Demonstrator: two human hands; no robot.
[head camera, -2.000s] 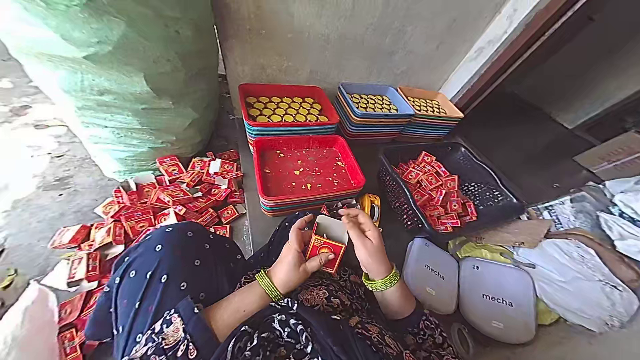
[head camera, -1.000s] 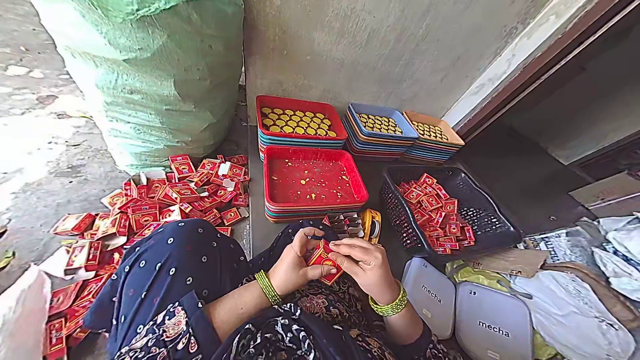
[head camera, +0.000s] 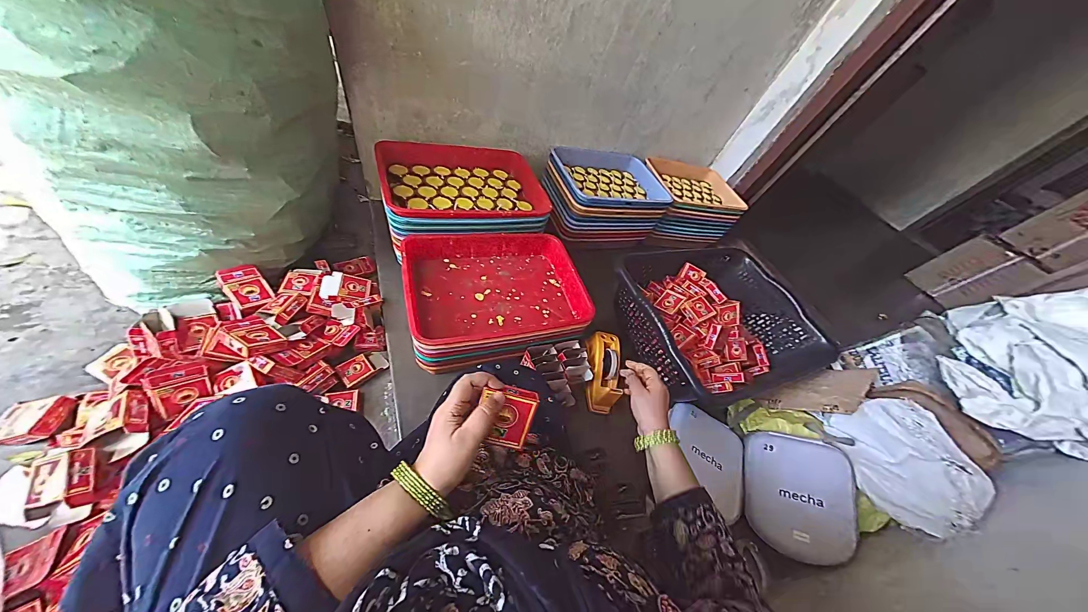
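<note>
My left hand (head camera: 463, 425) holds a small red cardboard box (head camera: 512, 416) above my lap, its flaps looking closed. Just right of a yellow tape dispenser (head camera: 603, 374), my right hand (head camera: 648, 393) has its fingers bent near the tape roll; whether a piece of tape is between them cannot be told. A divided carton insert (head camera: 557, 367) lies left of the dispenser. Behind it a red tray (head camera: 497, 293) with yellow crumbs tops a stack. Similar red boxes fill part of a black plastic basket (head camera: 769, 310) at the right.
Many red boxes (head camera: 246, 340) lie heaped on the floor at left, beside a big green sack (head camera: 170, 153). Stacked trays with yellow-topped round pieces (head camera: 459, 189) stand by the wall. Two grey cases (head camera: 801, 501) and white plastic bags (head camera: 909, 467) lie at right.
My hands were together at the red box and have parted. The left one keeps the box, while my right hand has moved right to the tape dispenser. The box's open end now looks closed.
</note>
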